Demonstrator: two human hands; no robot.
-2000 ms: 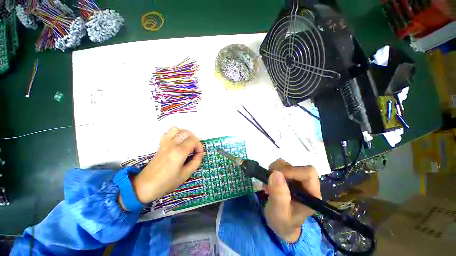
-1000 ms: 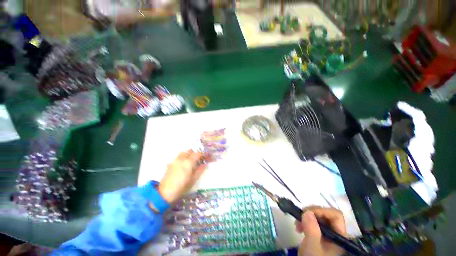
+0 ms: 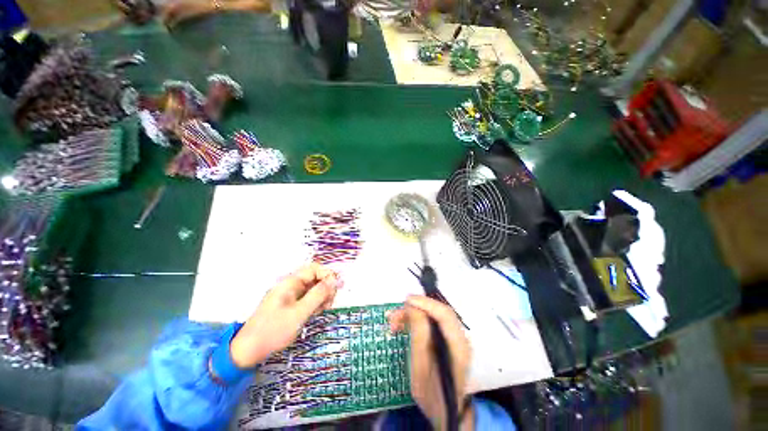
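Note:
My left hand (image 3: pixel 285 316) is just above the panel's upper edge with thumb and fingertips pinched; a tiny reddish strand, apparently a lead wire, shows there. My right hand (image 3: pixel 438 349) holds the black soldering iron (image 3: pixel 431 286) over the panel's right part, its tip pointing up to the lower rim of the round dish of silvery scrap (image 3: pixel 408 215). The green PCB panel (image 3: pixel 370 362) lies on the white sheet, rows of wires on its left, bare pads on its right. The loose wire pile (image 3: pixel 334 236) lies above my left hand. Dark tweezers (image 3: pixel 455 311) lie partly behind the iron.
The black fume fan (image 3: pixel 497 206) stands right of the dish, with the iron stand and yellow sponge (image 3: pixel 617 280) beyond. Wired bundles (image 3: pixel 210 151) and wired panels (image 3: pixel 34 295) lie left. A red rack (image 3: pixel 674 126) is upper right. Round green boards (image 3: pixel 505 101) lie at the back.
The view has tilted up, showing more bench. My left hand went from the panel to the wire pile and came back towards the panel. The iron's tip has moved from the panel to the dish.

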